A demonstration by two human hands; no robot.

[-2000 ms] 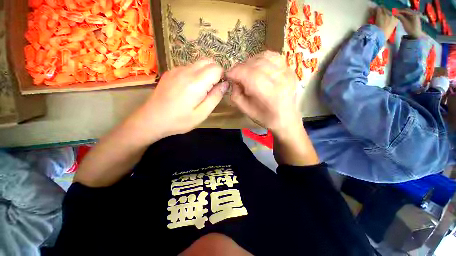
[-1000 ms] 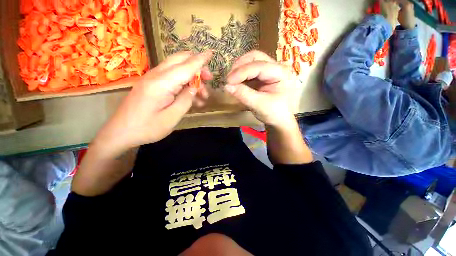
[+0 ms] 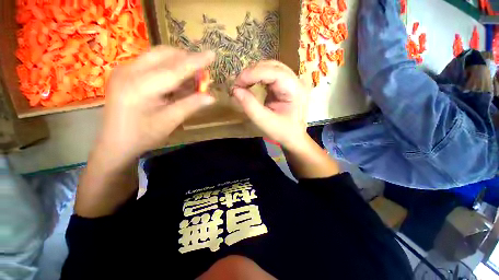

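Observation:
My left hand, bare and blurred, holds an orange plastic part between thumb and fingers, above the near edge of the metal-parts box. My right hand is just right of it, thumb and index finger pinched on a small dark metal piece, partly hidden by the fingertips. The hands are apart. Grey metal pieces lie scattered in the middle cardboard box. A heap of orange parts fills the left box.
Orange pieces lie spread on the bench right of the metal-parts box. A co-worker's denim sleeve reaches over the bench at right. More orange pieces lie beyond it. Another person's grey clothing shows at lower left.
My left hand has moved left, away from my right hand, with the orange part. The boxes have shifted slightly left in view. The co-worker's arm has changed position.

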